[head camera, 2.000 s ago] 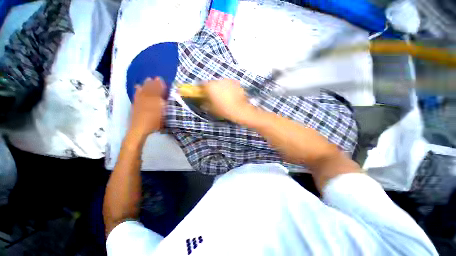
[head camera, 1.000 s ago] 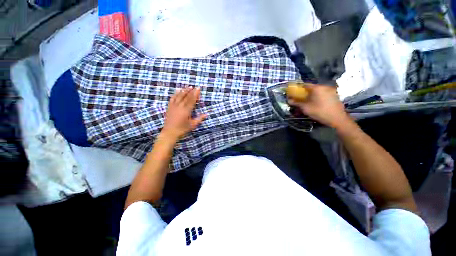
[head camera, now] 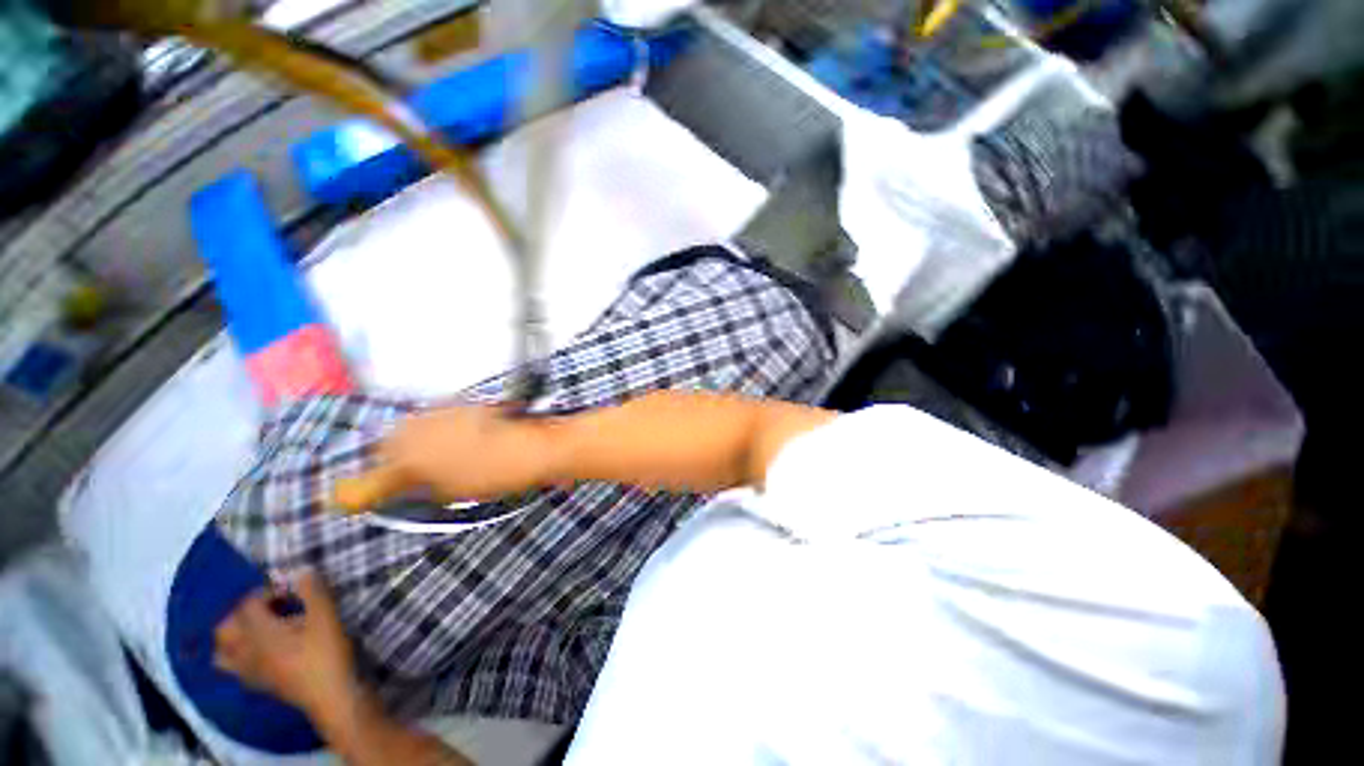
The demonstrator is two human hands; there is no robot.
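Observation:
The plaid garment (head camera: 494, 599), black, white and grey checked, lies over the navy padded board (head camera: 225, 659), whose rounded end shows bare at the lower left. My right hand (head camera: 464, 454) is shut on the yellow-tan handle of the steam iron (head camera: 456, 518). The iron lies on the plaid cloth near its left end, mostly hidden under my hand. My left hand (head camera: 284, 644) is at the board's rounded end beside the cloth edge, blurred, with fingers curled; whether it pinches the cloth cannot be told.
A blue bar with a red label (head camera: 262, 285) and a longer blue bar (head camera: 479, 108) lie behind the board. A hose (head camera: 486, 195) rises from the iron. Crumpled white cloth (head camera: 913, 225) and a dark heap (head camera: 1070, 352) are at the right.
The view has turned. My right hand has carried the iron from the garment's right end to its left part. My left hand has moved from mid-cloth to the board's rounded end.

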